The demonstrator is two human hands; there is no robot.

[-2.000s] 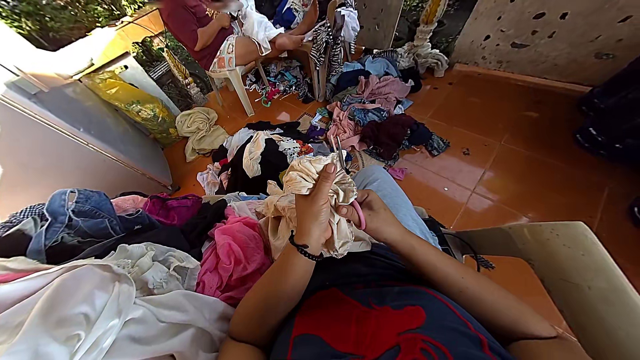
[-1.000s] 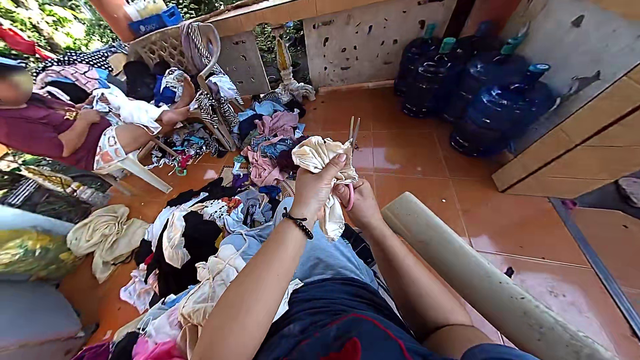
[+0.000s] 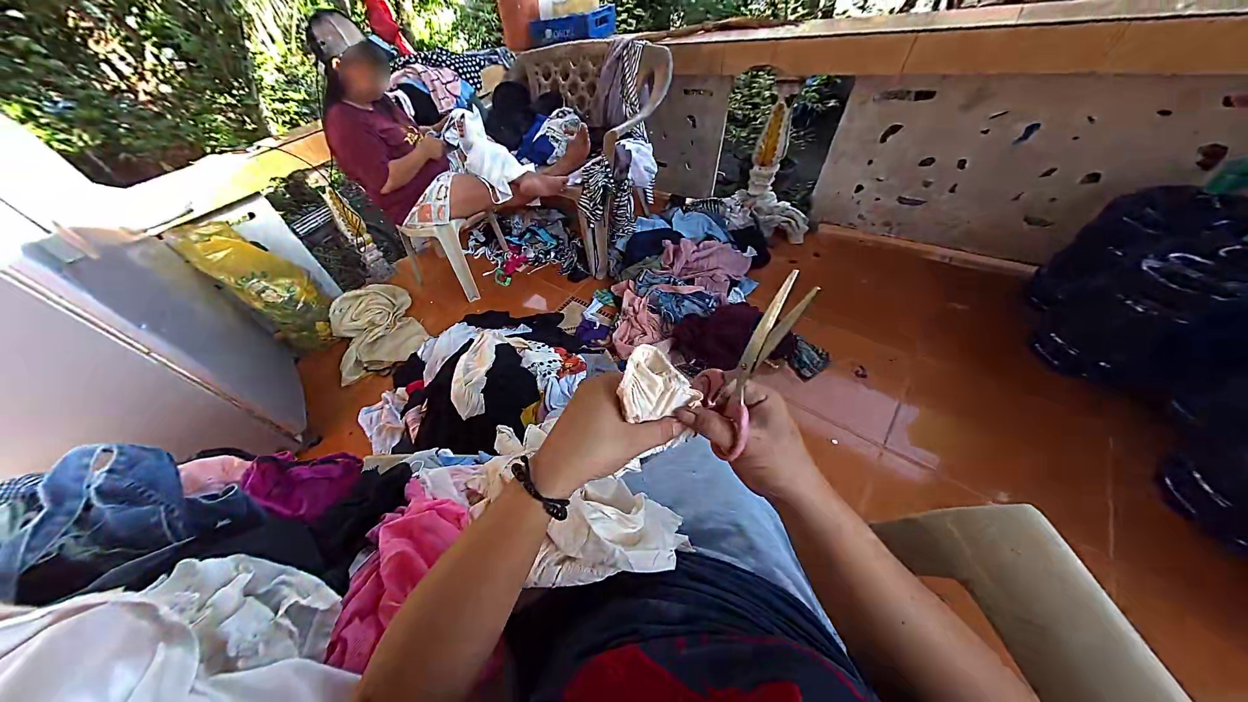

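My left hand [image 3: 595, 439], with a dark beaded bracelet at the wrist, grips a bunched piece of cream cloth [image 3: 655, 388] above my lap. Scissors [image 3: 756, 356] with pink handles are in my right hand [image 3: 765, 439]; their blades point up and stand apart. The fingertips of my right hand also touch the edge of the cream cloth beside my left thumb. More cream cloth [image 3: 614, 526] hangs down over my lap between my forearms.
Heaped clothes [image 3: 419, 556] lie at my left, with further piles [image 3: 487, 385] on the tiled floor ahead. A person [image 3: 390, 146] sits on a plastic chair beyond. A chair armrest [image 3: 1024, 585] is at my right, dark water jugs [image 3: 1150, 292] farther right.
The scissor blades, close together a second ago, now stand apart. Both hands still hold the cloth and scissors. The view has swung back left.
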